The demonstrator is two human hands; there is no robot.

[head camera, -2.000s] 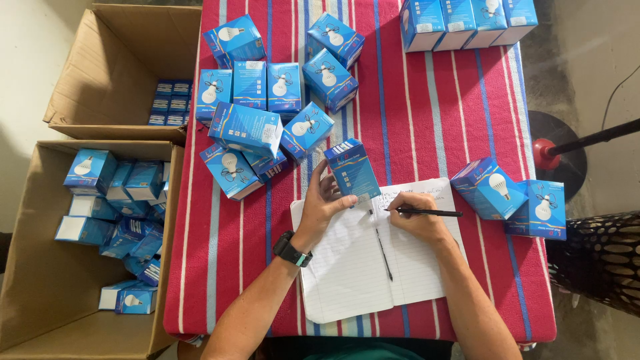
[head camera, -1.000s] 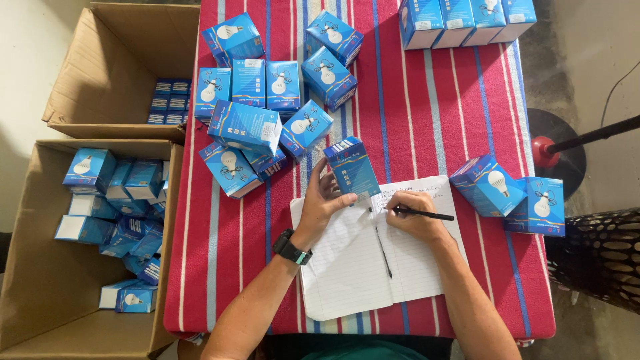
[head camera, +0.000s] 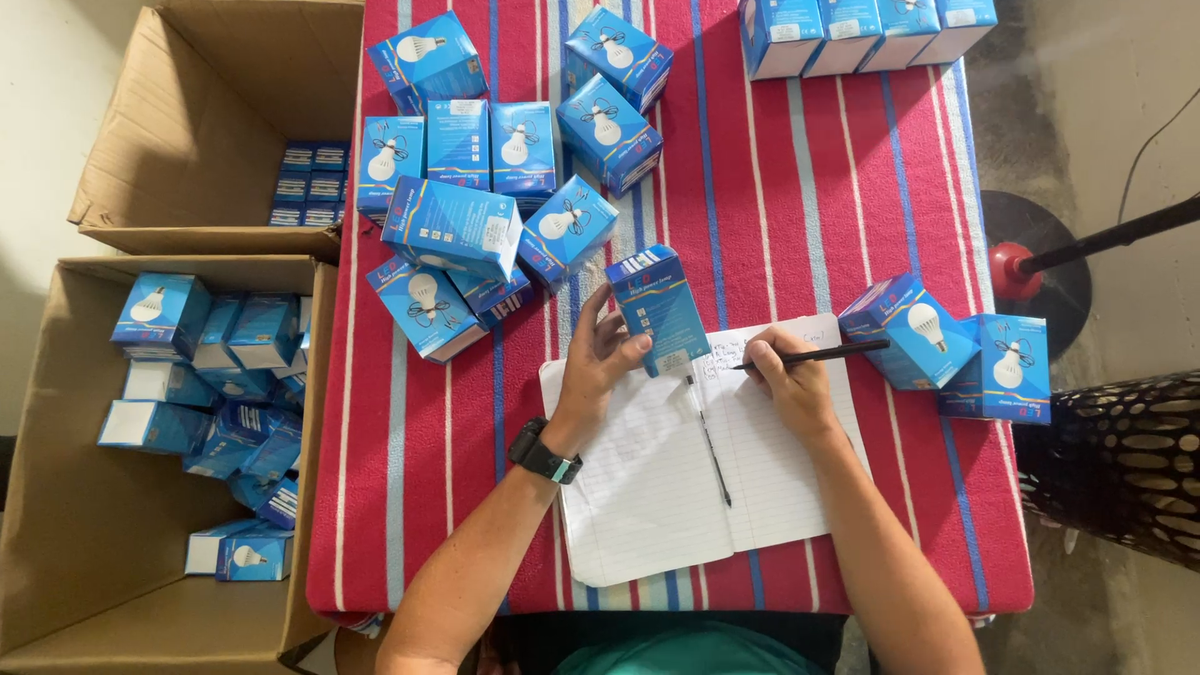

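Note:
My left hand [head camera: 597,361], with a black watch on its wrist, holds a blue LED bulb box [head camera: 659,309] tilted above the top of an open lined notebook [head camera: 647,497]. In my right hand [head camera: 790,380] is a black pen [head camera: 834,353], its tip on the right page beside several lines of handwriting. A second, clear pen [head camera: 710,445] lies along the notebook's fold. Two bulb boxes, one [head camera: 911,333] leaning against the other [head camera: 1001,370], are to the right of the notebook. Several more boxes [head camera: 452,225] lie in a loose group at the upper left, some stacked.
A red striped cloth [head camera: 441,525] covers the table. On the left stand two open cardboard cartons, the nearer [head camera: 84,562] and the farther [head camera: 225,56], both holding bulb boxes. A row of boxes [head camera: 853,37] stands at the top right. Beyond the right edge are a black pole [head camera: 1106,234] and a perforated black object [head camera: 1125,459].

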